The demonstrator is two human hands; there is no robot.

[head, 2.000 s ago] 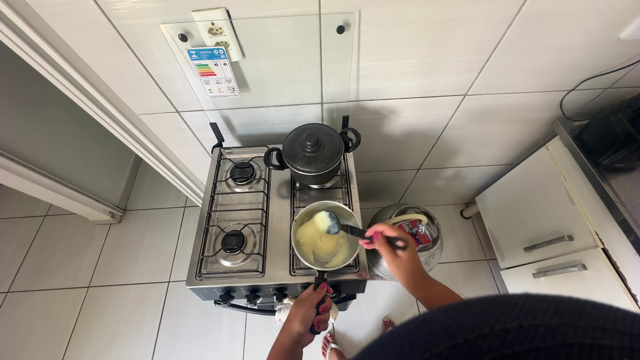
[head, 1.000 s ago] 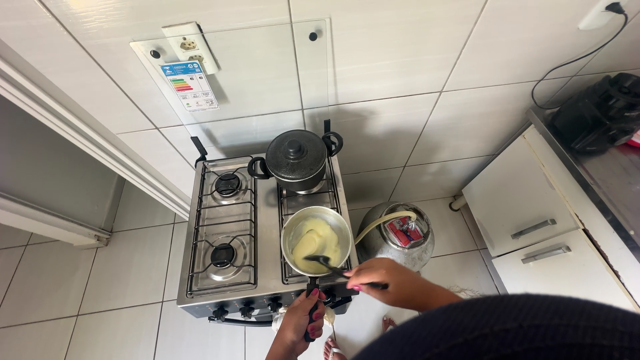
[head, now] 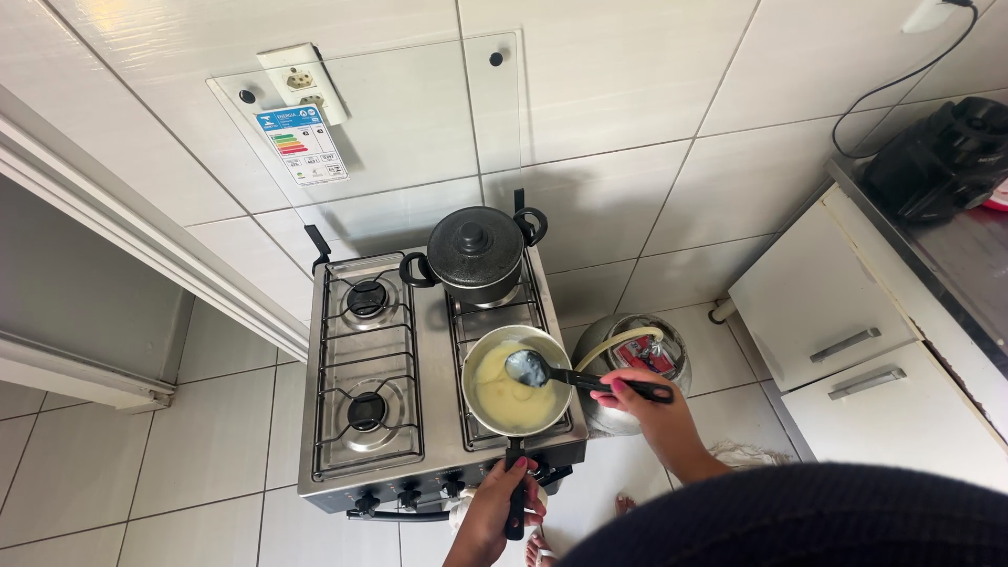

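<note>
A small saucepan (head: 470,378) with pale yellow, creamy contents (head: 504,400) stands over the front right burner of a steel gas stove (head: 433,346). Its black handle points toward me, and my left hand (head: 498,504) is closed around it. In my right hand (head: 650,409) is a black serving spoon (head: 579,378); its bowl, coated with the cream, is tilted over the pan. Whether the spoon touches the contents I cannot tell. Behind the saucepan, a black lidded pot (head: 475,256) sits on the back right burner.
A gas cylinder (head: 602,409) with a pale hose stands on the floor right of the stove. White cabinets (head: 827,307) and a counter with a black appliance base (head: 937,161) are at the right. A glass panel (head: 394,134) rises behind the stove. My feet show below.
The spoon was low in the cream near the pan's front edge one second ago; now its coated bowl faces up near the pan's right side. My left hand has stayed on the handle.
</note>
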